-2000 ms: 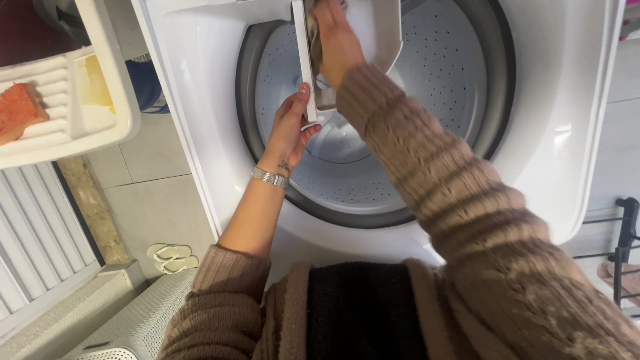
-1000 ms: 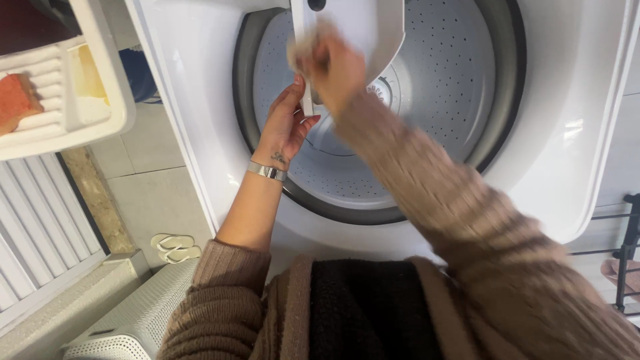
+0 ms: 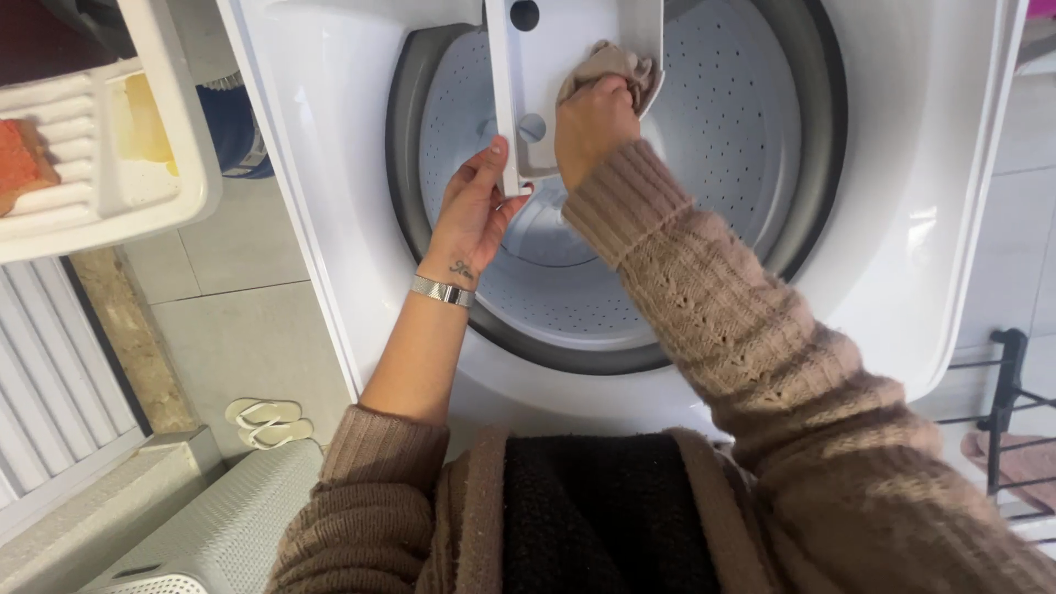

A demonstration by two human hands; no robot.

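A white plastic tray-like part [image 3: 544, 58] with round holes is held over the open tub of a top-loading washing machine [image 3: 726, 165]; its upper end is cut off by the frame. My left hand [image 3: 474, 202] grips the near left corner of this part between thumb and fingers. Bunched in my right hand [image 3: 598, 124] is a beige cloth [image 3: 615, 66], pressed against the inner face of the part near its right edge. My right fingertips are partly hidden by the cloth.
The washer's white rim [image 3: 895, 206] surrounds the tub. At upper left, a white washboard sink [image 3: 194, 165] holds an orange sponge [image 3: 25, 161]. Flip-flops [image 3: 268, 421] lie on the floor beside a perforated plastic hamper [image 3: 223, 511]. A black rack [image 3: 1002, 404] stands at right.
My right hand with the cloth has moved from the part's left side to its right edge. My left hand keeps its hold on the corner.
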